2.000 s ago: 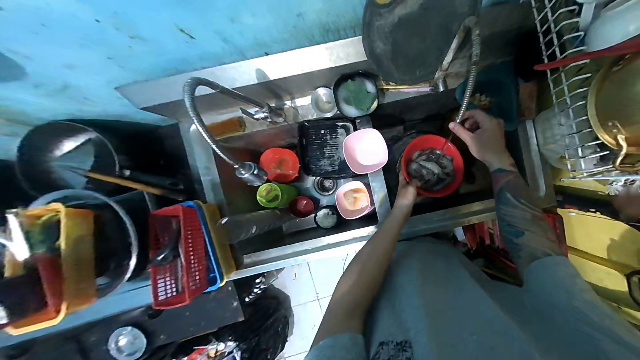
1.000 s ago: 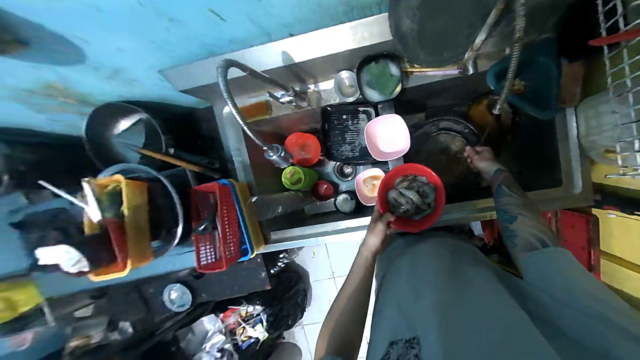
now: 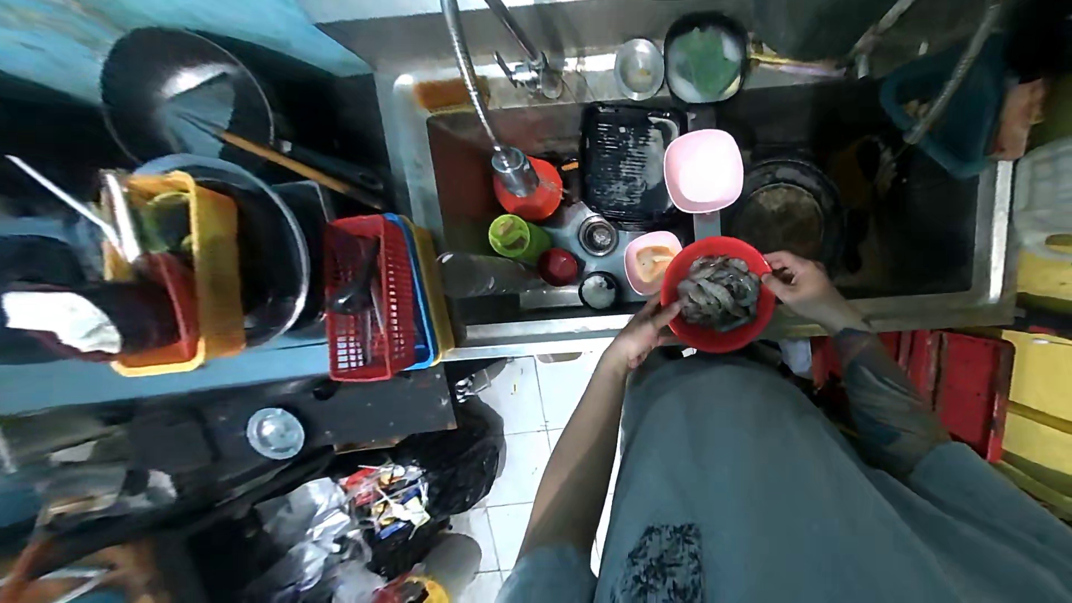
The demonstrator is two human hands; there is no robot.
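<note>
A red plastic bowl is held over the front edge of a steel double sink. In it lie grey pieces that look like raw shrimp. My left hand grips the bowl's left rim, with the thumb over the edge. On the opposite side, my right hand holds the rim between thumb and fingers. A small pink bowl with orange-tinged contents stands just left of the red bowl. Behind it are a larger pink bowl and a black ribbed tray.
A flexible faucet hangs over the left basin, above an orange container. A dark round pan lies in the right basin, with a teal basket at its back corner. Red and yellow baskets stand at left. A black trash bag lies below.
The red bowl has moved left, from over the right basin to the sink's front edge. My right hand, at the hose earlier and then over the right basin, has come to the bowl's rim.
</note>
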